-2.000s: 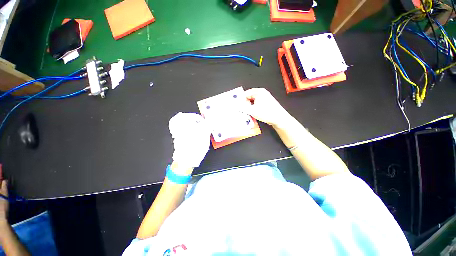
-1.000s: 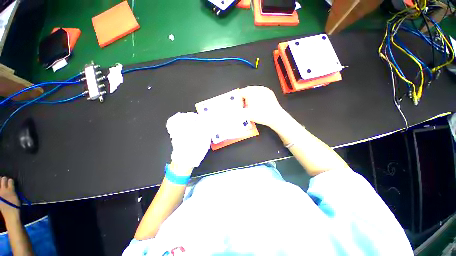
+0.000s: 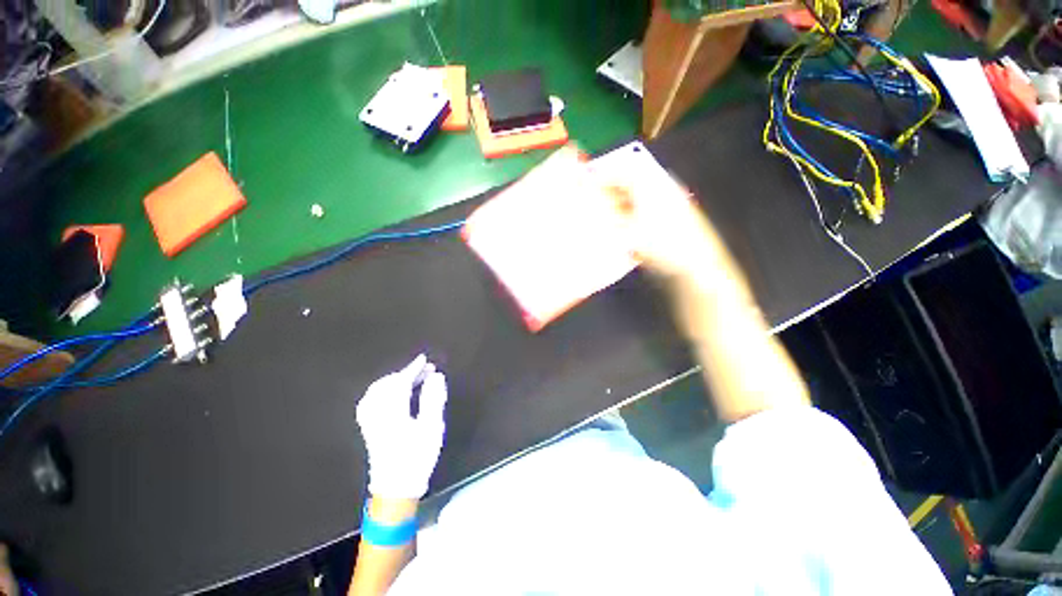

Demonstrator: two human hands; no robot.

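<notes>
A pale, overexposed square with orange-red edges (image 3: 553, 239) is lifted over the mat in front of me, close to the camera and blurred. My bare right hand (image 3: 652, 221) is blurred at its right edge and grips it there. Whether it is a unit, a pad or both together, I cannot tell. Behind it, a white plate (image 3: 638, 167) of the stack shows in part; the rest is hidden. My gloved left hand (image 3: 402, 425) is off to the left over the black mat, its fingers apart, holding nothing.
A connector block (image 3: 183, 324) with blue cables and a white scrap (image 3: 229, 305) lie left. An orange pad (image 3: 196, 204) and units (image 3: 405, 105) (image 3: 516, 103) lie on the green surface. A wooden support (image 3: 687, 64) and yellow-blue cables (image 3: 856, 128) stand right. A mouse (image 3: 49, 466) is far left.
My left hand has let go of the work and moved down and left. My right hand has moved up and right, with the pale square now raised near the stack. The view has shifted.
</notes>
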